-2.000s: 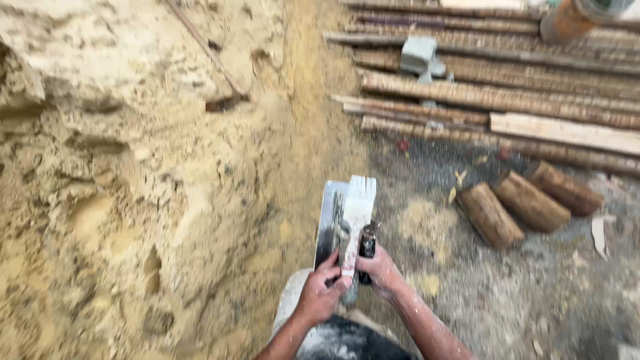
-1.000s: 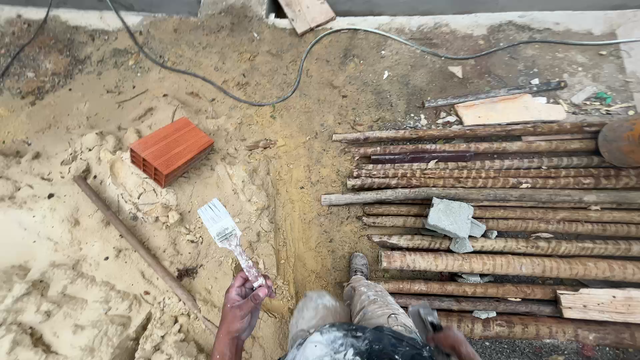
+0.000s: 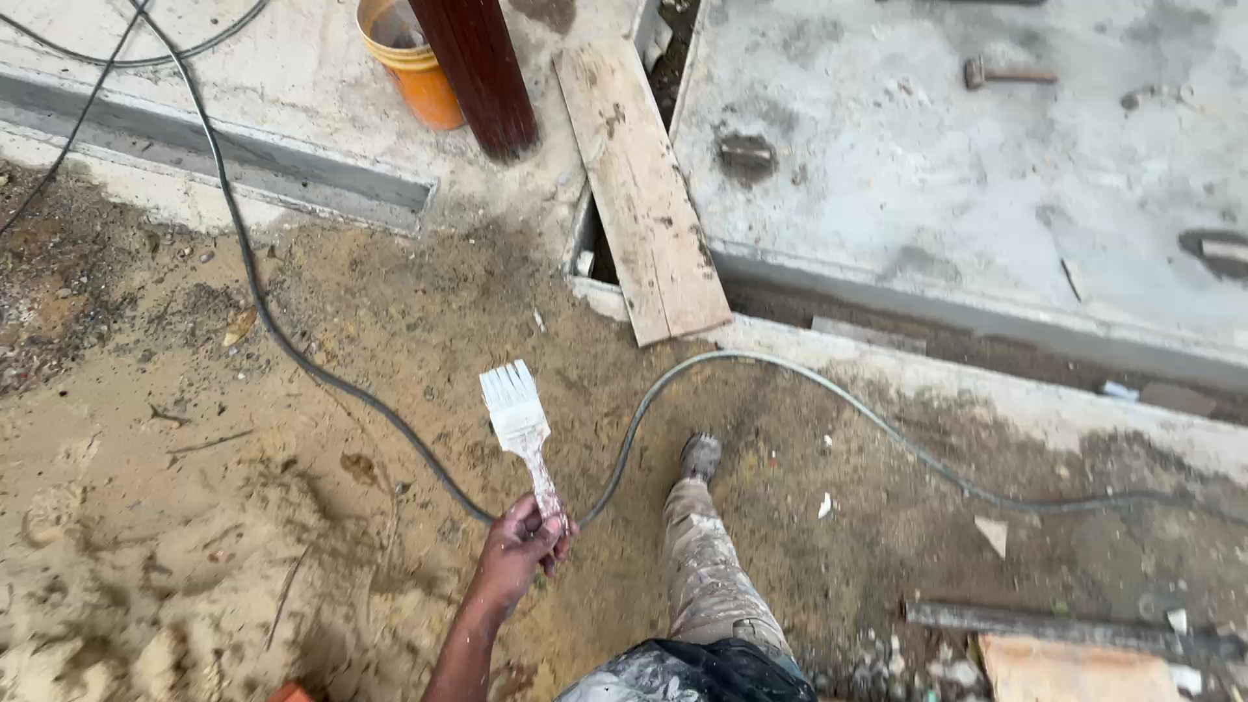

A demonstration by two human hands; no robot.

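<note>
My left hand (image 3: 531, 546) is closed around the handle of a paintbrush (image 3: 517, 414), whose bristles are caked in white and point away from me. White and reddish spatter covers the handle. Beyond the hand a hose (image 3: 390, 414) lies on the sandy ground and passes beneath the hand and brush. My right hand is outside the view, so what it holds is hidden.
A wooden board (image 3: 643, 195) bridges a trench beside a concrete slab (image 3: 907, 166). An orange bucket (image 3: 429, 93) stands by a dark red post (image 3: 483, 78). A hammer (image 3: 1009, 75) lies on the slab. Loose sand (image 3: 195, 585) is at the left, and a plank (image 3: 1077, 668) at the lower right.
The view has moved forward from the poles to the trench and slab. Two seconds ago both hands were together at the brush and a trowel; now only my left hand, with the brush, is visible.
</note>
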